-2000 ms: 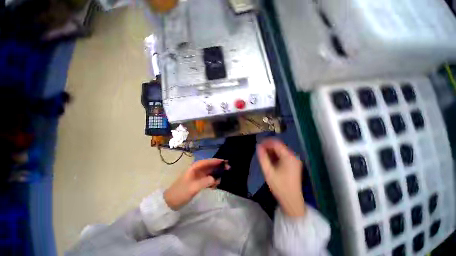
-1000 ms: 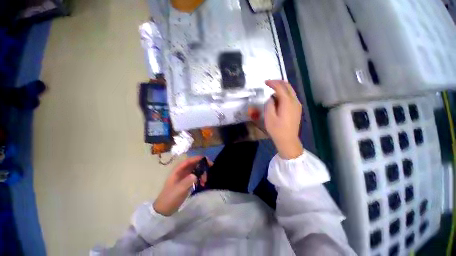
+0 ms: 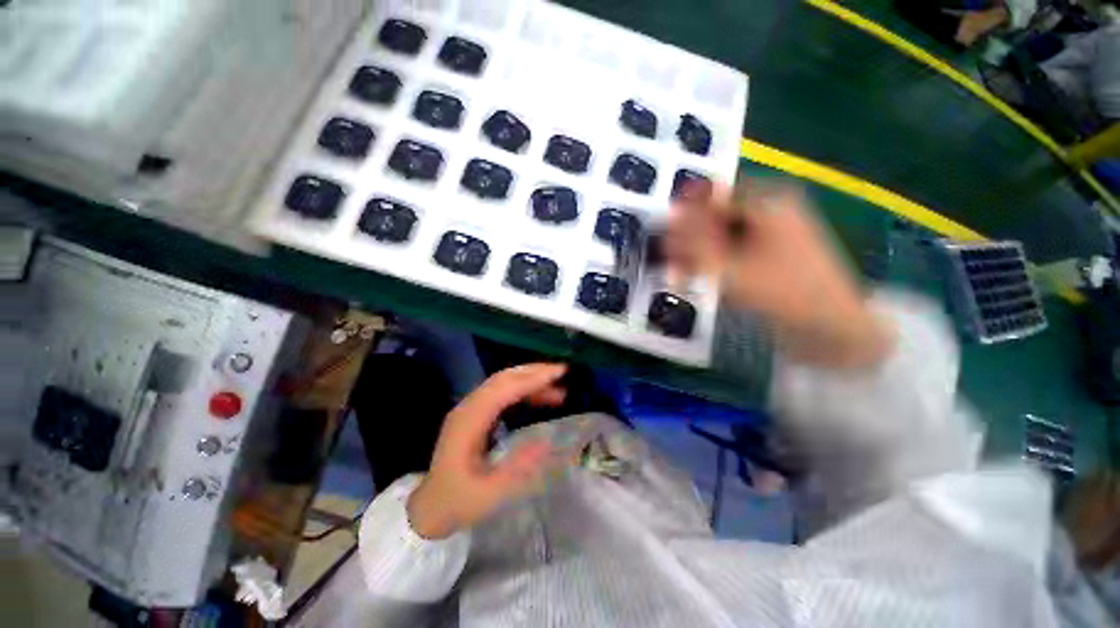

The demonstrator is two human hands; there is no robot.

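Observation:
The white foam tray (image 3: 590, 74) lies in front of me, with rows of black housings (image 3: 488, 178) in its square pockets. Several pockets along its far side hold no housing. My right hand (image 3: 774, 258) is blurred over the tray's right end. Its fingertips are beside or on a dark housing there; whether they grip it cannot be told. My left hand (image 3: 485, 460) is below the tray's near edge, thumb and fingers apart, with nothing seen in it.
The machine (image 3: 160, 356) with a red button and black fixture (image 3: 76, 427) is at left. Stacked foam trays (image 3: 135, 111) are at upper left. A dark-celled tray (image 3: 995, 291) lies at right by the yellow line (image 3: 847, 190). Another person's sleeve (image 3: 1075, 80) shows at upper right.
The view has swung right, so the machine is now at left and the tray ahead. My right hand has gone from the machine to the tray. The dark piece is no longer seen in my left hand.

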